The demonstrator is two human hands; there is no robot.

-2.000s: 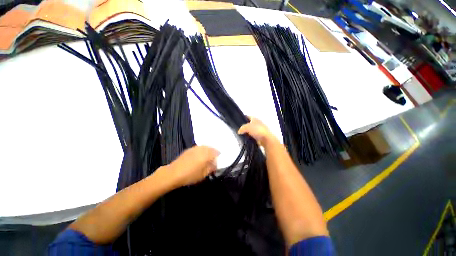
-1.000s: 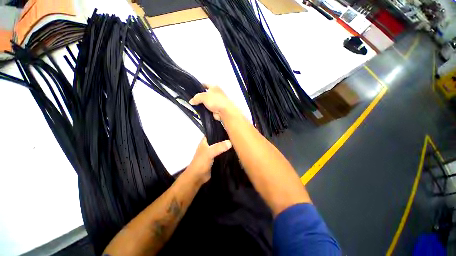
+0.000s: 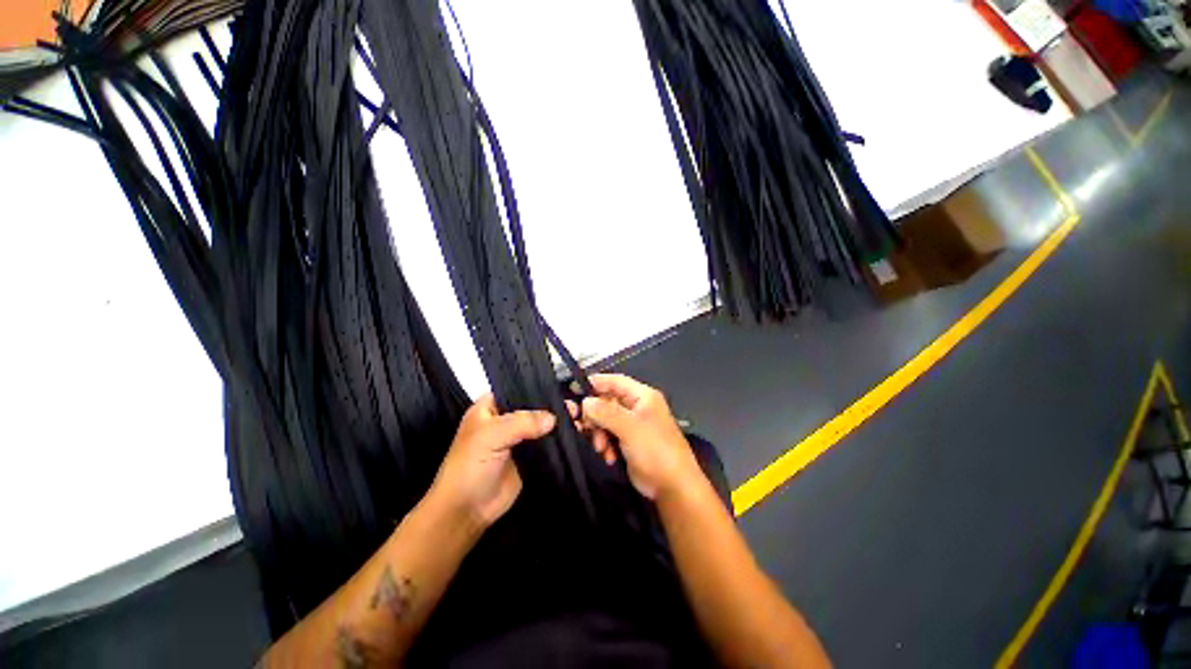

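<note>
A handful of long black straps (image 3: 490,268) runs from the table's far side towards me, with small holes near its lower part. My left hand (image 3: 494,451) grips this handful near its lower end, thumb on top. My right hand (image 3: 630,431) is beside it and pinches a thin black strap (image 3: 559,346) at the handful's right edge. The main bundle of straps (image 3: 307,288) lies at the left and hangs over the table edge. The lower strap ends blend into the dark apron (image 3: 562,588).
A set-aside pile of straps (image 3: 771,170) hangs over the white worktable's (image 3: 594,196) edge at the right. A cardboard box (image 3: 934,242) is beneath it. A small black item (image 3: 1019,82) lies at the table's far right. Grey floor with yellow lines is at the right.
The handful has been drawn towards me and now lies flatter. My left hand has moved down a little and left. My right hand has moved from higher on the handful down to its right edge.
</note>
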